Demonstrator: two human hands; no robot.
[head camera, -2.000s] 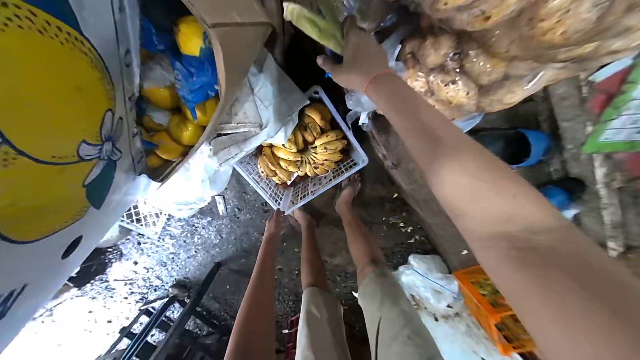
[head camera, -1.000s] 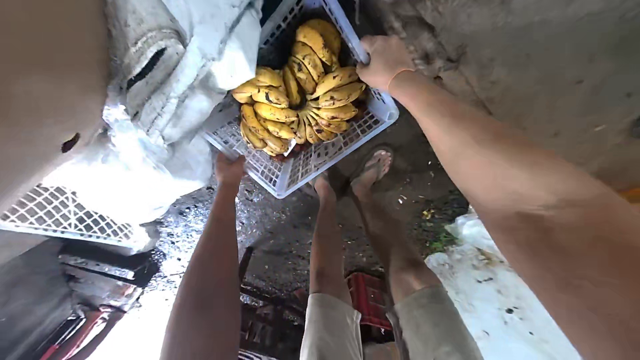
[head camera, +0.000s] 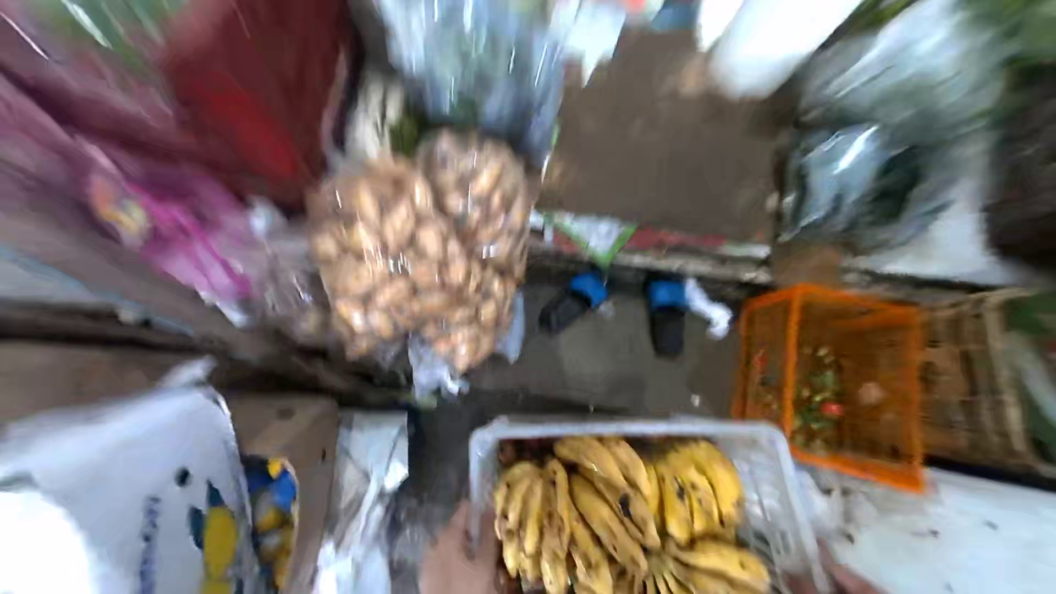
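Note:
A white plastic crate (head camera: 627, 427) holds several bunches of ripe yellow bananas (head camera: 610, 511), some with dark spots, at the bottom of the head view. My left hand (head camera: 458, 553) grips the crate's left side, its fingers partly hidden by the wall. At the lower right corner, my right hand (head camera: 837, 573) is on the crate's right side, mostly cut off by the frame edge. The whole view is blurred by motion.
Clear bags of brown, potato-like produce (head camera: 412, 256) lie ahead. Blue-and-black slippers (head camera: 667, 318) rest on the floor. An orange plastic crate (head camera: 858, 388) stands right; a printed cardboard box (head camera: 148, 487) with yellow fruit (head camera: 272, 520) stands left.
My right hand has let go of a green item held two seconds ago and taken the crate's side. My left hand stays on the crate. The view has swung strongly forward.

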